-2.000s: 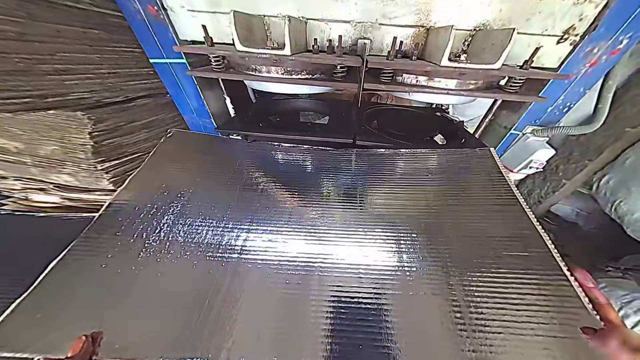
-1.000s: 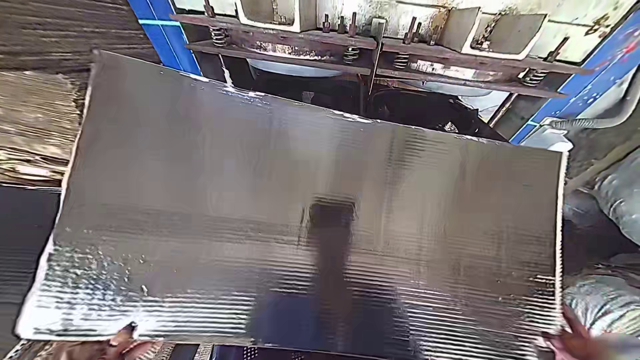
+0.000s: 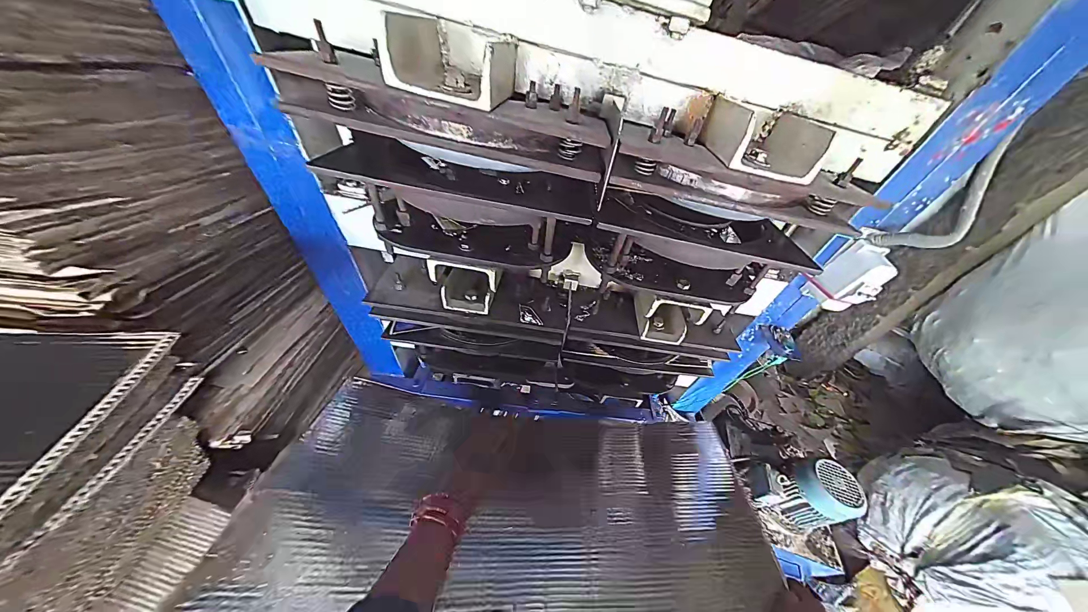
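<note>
A shiny, ribbed laminated sheet lies below and in front of a press with a blue frame. My left forearm, with a red band at the wrist, reaches over the sheet from the bottom. My left hand is dark and blurred near the sheet's far edge, close to the blue lower bar of the press; its fingers cannot be made out. At the bottom right, my right hand shows only in small part beside the sheet's right edge, and its grip is hidden. Round dark moulds and plates sit in the press's tiers.
Tall piles of layered sheets stand at the left, with a dark-topped stack lower down. To the right are a teal electric motor, a grey hose and large filled plastic bags.
The sheet has gone from a raised position across the press front to a lower one, uncovering the press's lower tiers. My left hand has moved from the near left edge to the far edge.
</note>
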